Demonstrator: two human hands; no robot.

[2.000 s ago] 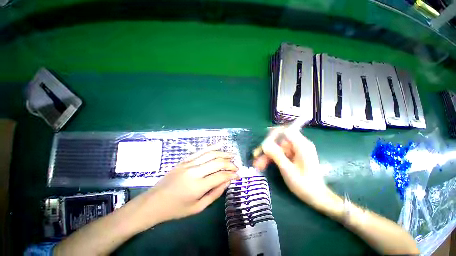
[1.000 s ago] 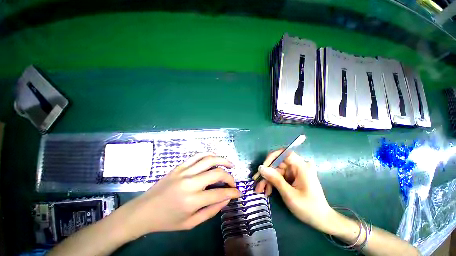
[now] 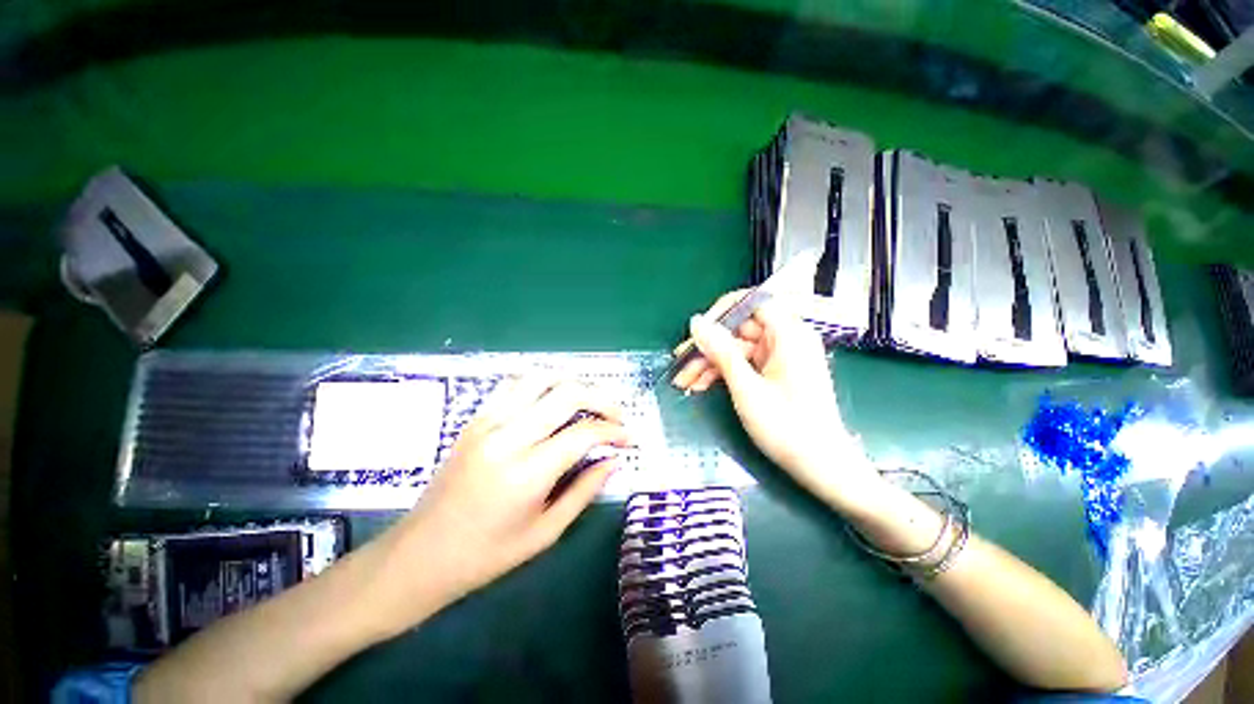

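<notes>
My right hand (image 3: 770,378) holds slim silver tweezers (image 3: 729,326) like a pen, tips pointing down-left over the right end of the adhesive part sheet (image 3: 206,426). The sheet is a long clear strip with rows of tiny dark pieces and a white label (image 3: 376,426). My left hand (image 3: 523,461) lies over the right part of the sheet, fingers bent; whether it grips anything is hidden. A fanned, stepped stack of grey covers (image 3: 699,653) lies just below the sheet's right end, touched by neither hand. Any piece at the tweezer tips is too small to tell.
Grey cover stacks (image 3: 935,330) stand at the back right. Blue film scraps (image 3: 1080,440) and a crumpled clear bag (image 3: 1183,591) lie at the right. A single cover (image 3: 117,275) lies far left. An open handset (image 3: 227,578) is at the lower left, beside my left forearm.
My right hand and the tweezers have moved up from the fanned covers to the sheet's end. My left hand has shifted slightly up, off the covers and onto the sheet.
</notes>
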